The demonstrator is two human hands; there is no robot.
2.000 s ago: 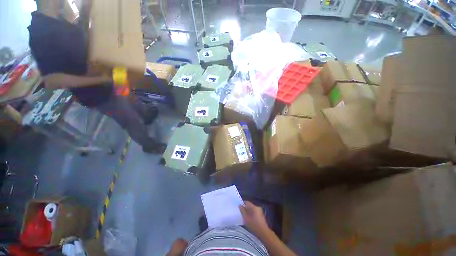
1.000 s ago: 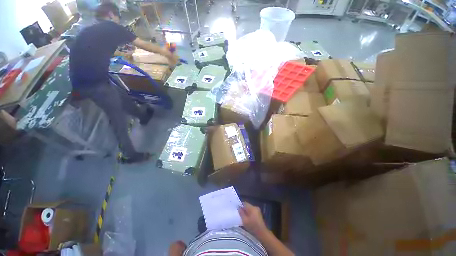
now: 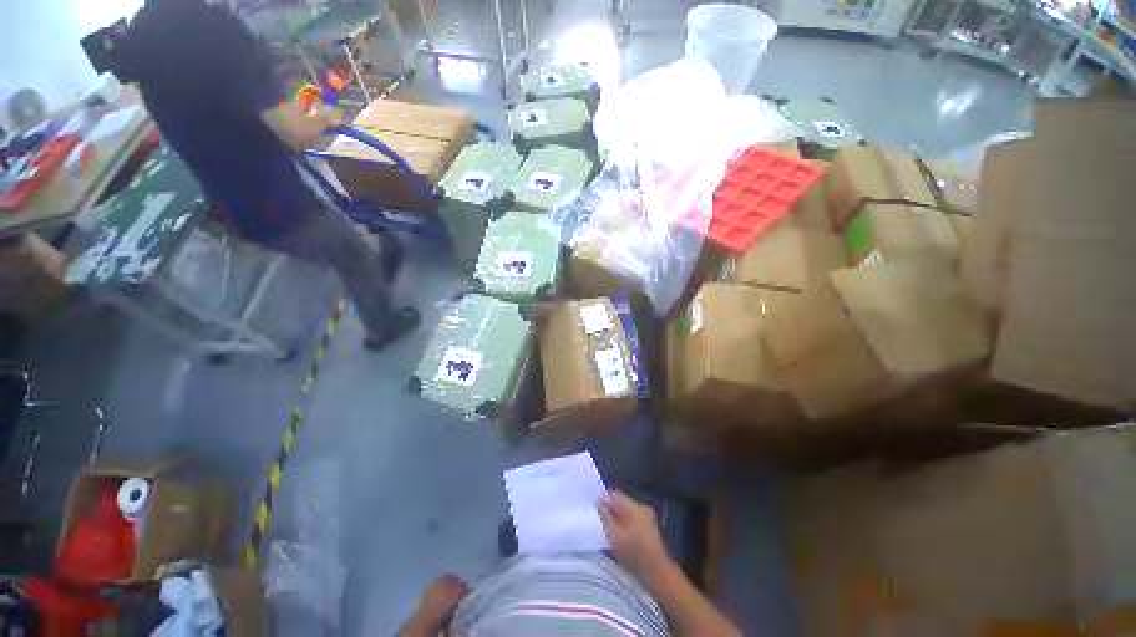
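A folded white sheet (image 3: 557, 504) is in front of my body at the bottom centre, with faint print near its top. My right hand (image 3: 633, 528) pinches its right edge between thumb and fingers. My left hand (image 3: 440, 600) is low beside my striped shirt, away from the sheet. It is small and blurred, and its fingers cannot be made out.
Green cases (image 3: 475, 353) stand in rows ahead, beside a labelled carton (image 3: 589, 361). Large cartons (image 3: 916, 317), a red tray (image 3: 762, 199) and a plastic bag (image 3: 673, 149) lie right of centre. At left, a person (image 3: 237, 137) stands at a blue hand truck (image 3: 374, 146) loaded with cartons.
The other person, first holding a large carton, bent over the hand truck and now stands more upright at its handle. My left hand shows slightly more. The sheet stays in my right hand.
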